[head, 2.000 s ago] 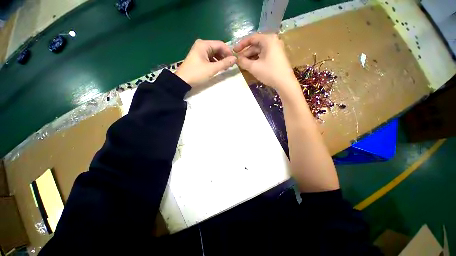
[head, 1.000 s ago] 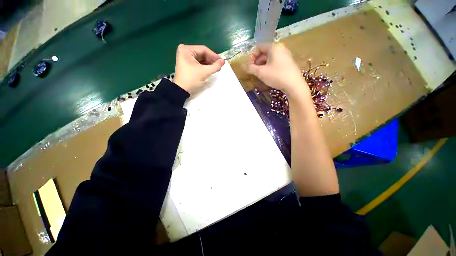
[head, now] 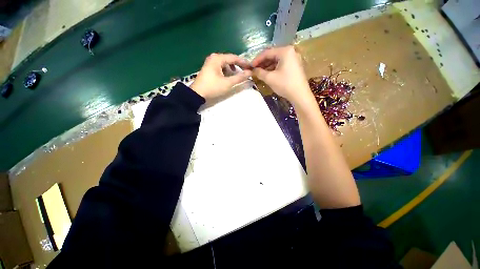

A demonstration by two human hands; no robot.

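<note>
My left hand [head: 221,78] and my right hand [head: 280,71] meet fingertip to fingertip above the far edge of the white board [head: 242,157]. The fingertips of both are pinched; whatever is between them is too small and hidden to tell. A tangled red-black pile of small wired components [head: 332,100] lies right of the board, partly behind my right forearm. A dark purplish strip [head: 287,126] shows between board and pile.
A green conveyor belt [head: 158,47] beyond the bench carries dark-blue round units [head: 90,38] at left. A pale metal upright [head: 288,21] stands ahead. Small black bits line the bench edge. A blue bin [head: 400,157] is below right; a yellow-and-black pad [head: 55,215] lies left.
My right hand was apart from my left one second ago and is back against its fingertips. The blue units on the belt have shifted left.
</note>
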